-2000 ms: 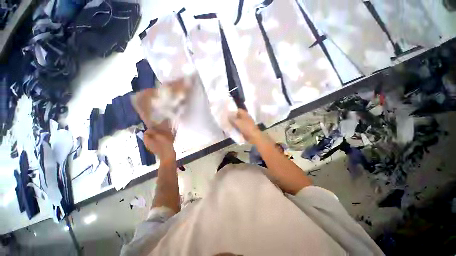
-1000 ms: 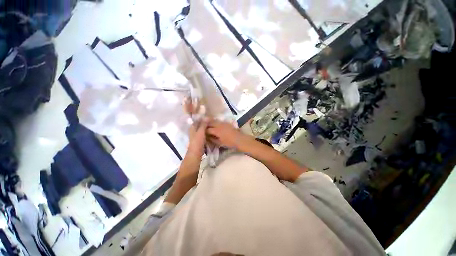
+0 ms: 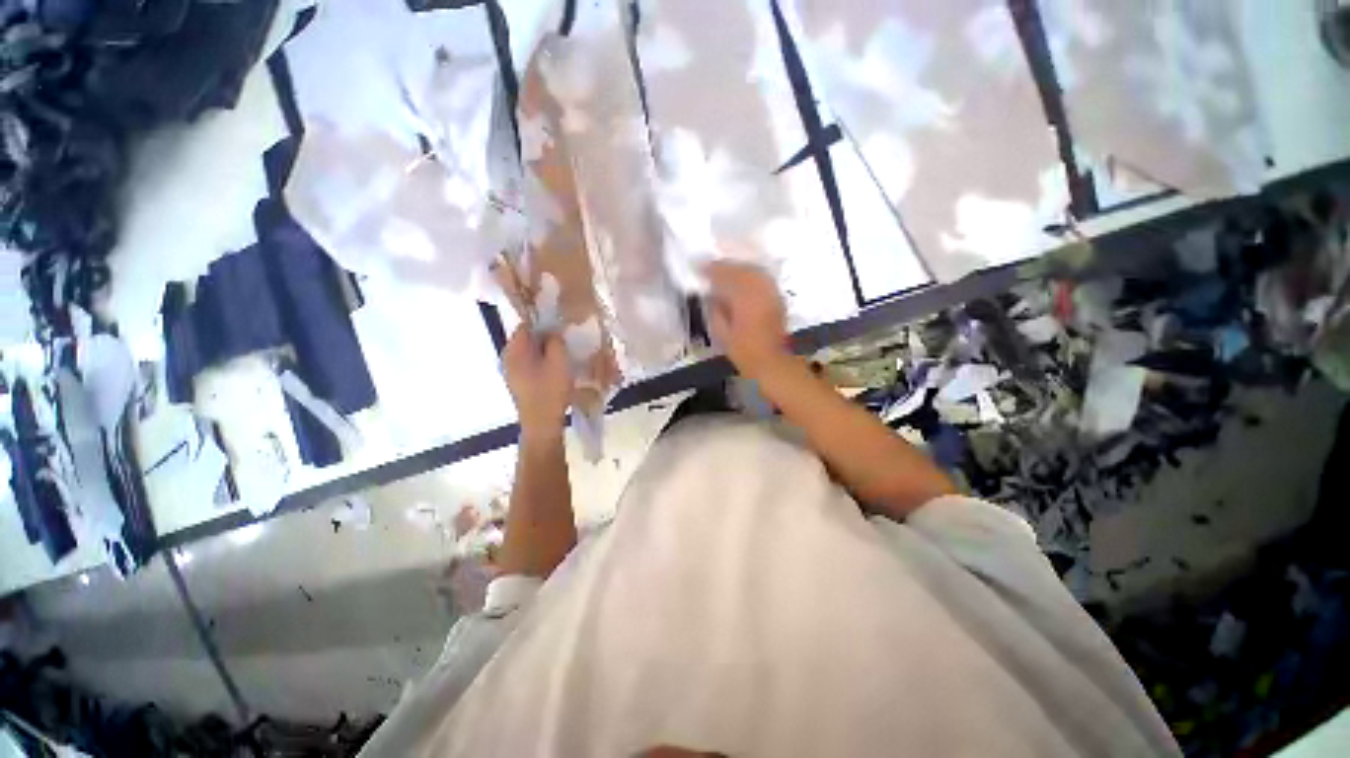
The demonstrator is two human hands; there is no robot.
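Observation:
A pale pink-beige patterned sheet (image 3: 400,193) with white blotches lies over cut stacks along the table, dark edges showing between them. My left hand (image 3: 538,370) is closed on a crumpled part of the patterned sheet at the table's front edge; its tip hangs past the edge. My right hand (image 3: 745,311) is on the sheet to the right, fingers bent over a dark gap; blur hides whether it grips anything.
Dark cut pieces (image 3: 267,319) lie on the table at the left. Tangled dark fabric offcuts (image 3: 59,133) are heaped at the far left. Scraps (image 3: 1096,400) cover the floor at the right, below the table edge (image 3: 948,289).
My hands were together at the front edge a second ago and are now apart, the right one further right. The view has turned, and the sheet is bunched between the hands.

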